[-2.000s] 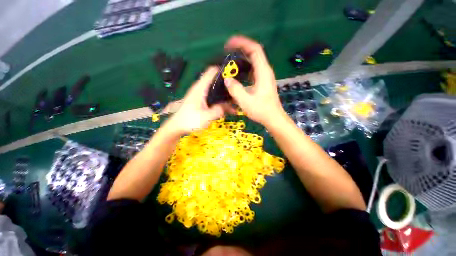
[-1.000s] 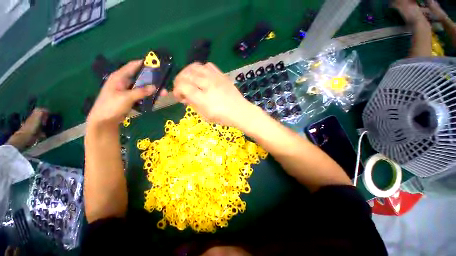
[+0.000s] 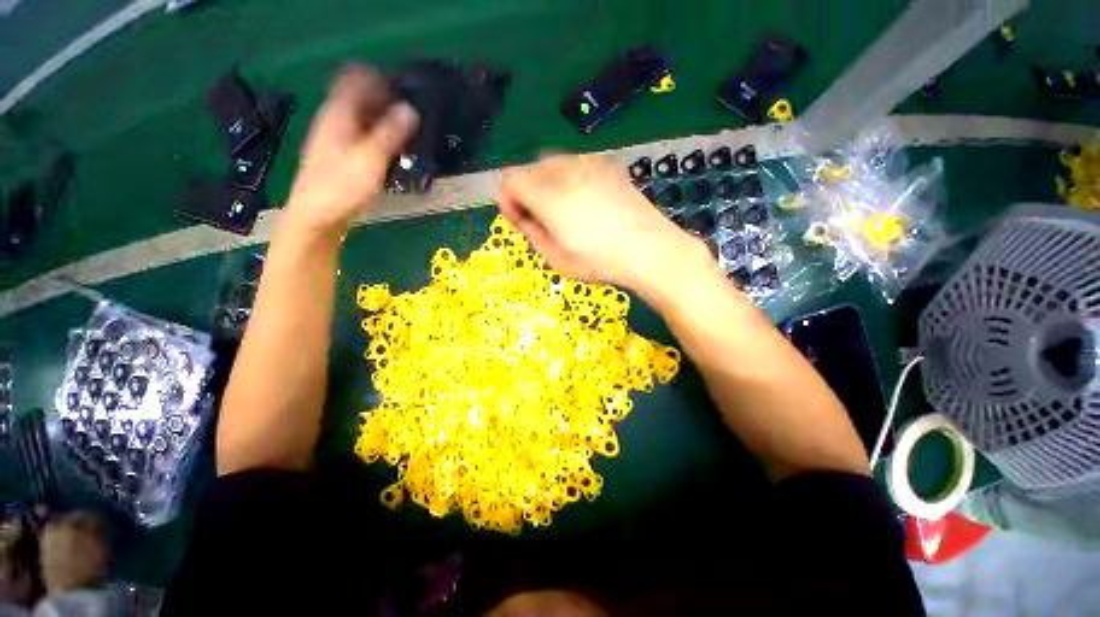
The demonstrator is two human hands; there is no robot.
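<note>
My left hand (image 3: 344,163) is blurred over the belt, its thumb and fingers against the left edge of overlapping black devices (image 3: 452,115); its grip is unclear. My right hand (image 3: 585,217) has curled fingers at the top of the pile of yellow ring pieces (image 3: 495,386). Its fingertips are hidden, so I cannot tell whether it holds a piece. A clear tray of small black round parts (image 3: 724,217) lies right of this hand, partly covered by it.
More black devices lie on the belt (image 3: 615,87), beyond the pale rail (image 3: 97,271). A bagged tray (image 3: 133,404) is left. A clear bag (image 3: 875,223), smartphone (image 3: 836,362), tape roll (image 3: 931,466), red packet (image 3: 943,538) and fan (image 3: 1019,344) are right. Another person's hand (image 3: 72,552) is lower left.
My left hand has moved up over the belt; the device with a yellow piece it held is no longer distinguishable. My right hand has moved right to the pile's top. The view has shifted.
</note>
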